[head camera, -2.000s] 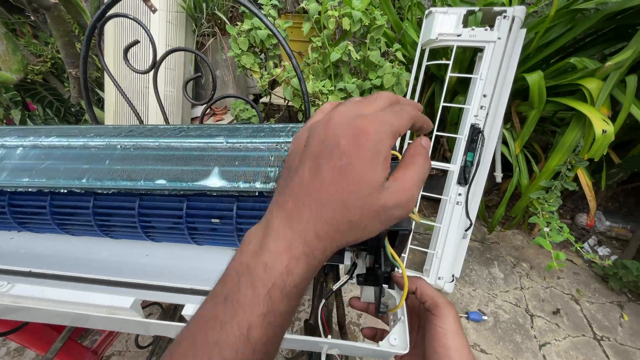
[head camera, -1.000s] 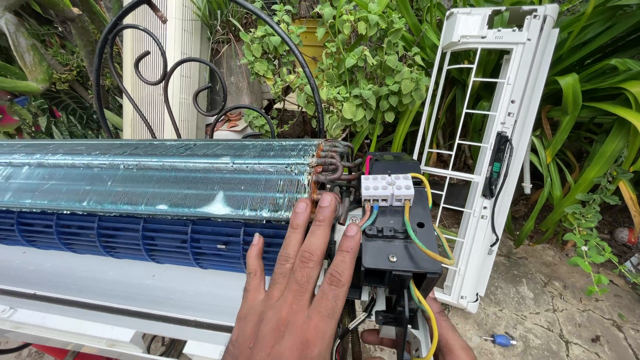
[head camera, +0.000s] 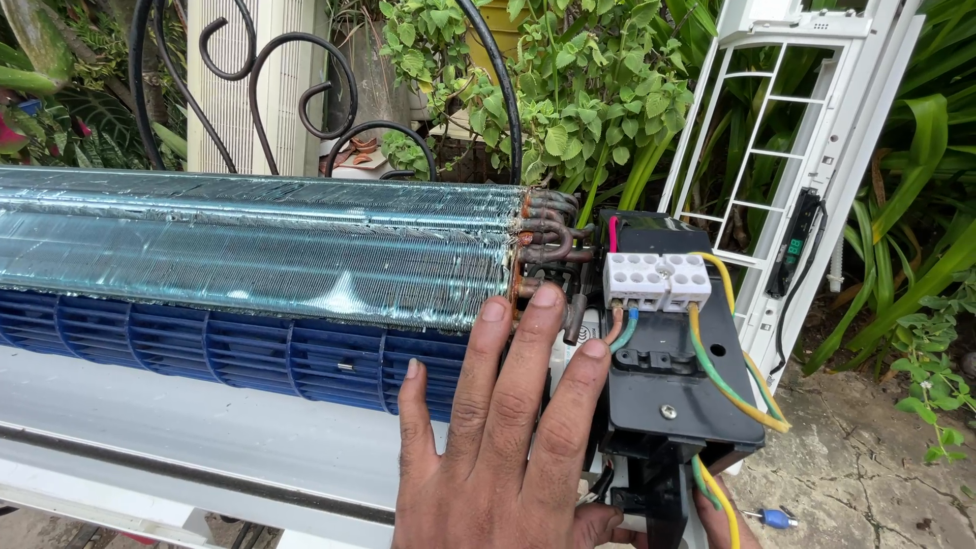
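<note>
My left hand (head camera: 503, 450) lies palm down with its fingers spread, the fingertips at the end of the finned evaporator coil (head camera: 366, 259), its bent copper pipes (head camera: 560, 229) and the blue cross-flow fan (head camera: 252, 347). To its right is the black plastic electrical box (head camera: 671, 389), bearing a white terminal block (head camera: 656, 280) with brown, blue and yellow-green wires. My right hand (head camera: 724, 515) is around the lower end of this box, mostly hidden behind it. A small black display module (head camera: 794, 242) sits on the white plastic front frame (head camera: 854, 152).
Black scrolled ironwork (head camera: 347, 84) rises behind the indoor unit, before an off-white ribbed panel (head camera: 229, 137). Leafy plants (head camera: 579, 99) grow behind. A blue-handled tool (head camera: 776, 518) lies on the cracked paving (head camera: 854, 473) at the lower right.
My left hand has come down from over the electrical box to the coil's end, uncovering the terminal block. My right hand stays low by the box. The view has shifted.
</note>
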